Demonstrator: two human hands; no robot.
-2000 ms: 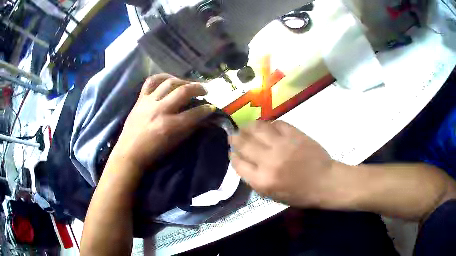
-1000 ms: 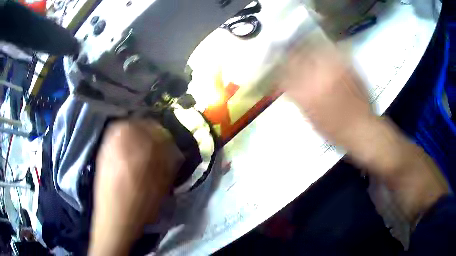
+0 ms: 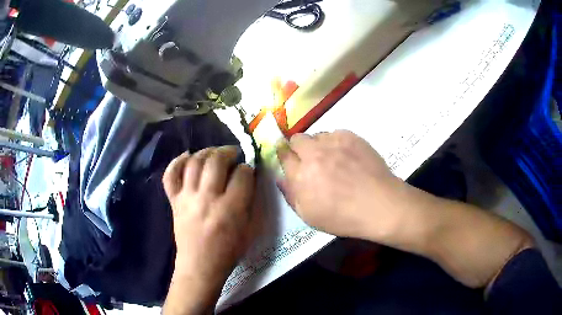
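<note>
The dark garment (image 3: pixel 142 203) lies heaped left of and below the sewing machine head (image 3: pixel 179 55), its edge near the presser foot (image 3: pixel 215 101). Its paler grey face (image 3: pixel 111 160) shows at the far left. My left hand (image 3: pixel 212 197) is on the garment just below the presser foot, fingers curled over its edge. My right hand (image 3: pixel 342 181) is right of it, fingertips pinching a small white piece (image 3: pixel 268 134), yellowish under the lamp, beside the garment's dark edge. My fingers hide part of the piece and the edge.
Orange-red tape (image 3: pixel 320 104) crosses the cream bed just beyond my right fingertips. Black scissor handles (image 3: pixel 305 17) lie at the top of the bed. A small dark-blue item (image 3: pixel 445 12) is at the upper right. The table's curved ruler edge (image 3: pixel 456 117) runs below. A blue crate (image 3: pixel 530 141) stands at the right.
My right hand went to the pale sheet on the bed at the upper right and came back to the garment's edge. That sheet no longer shows there. My left hand stayed on the garment.
</note>
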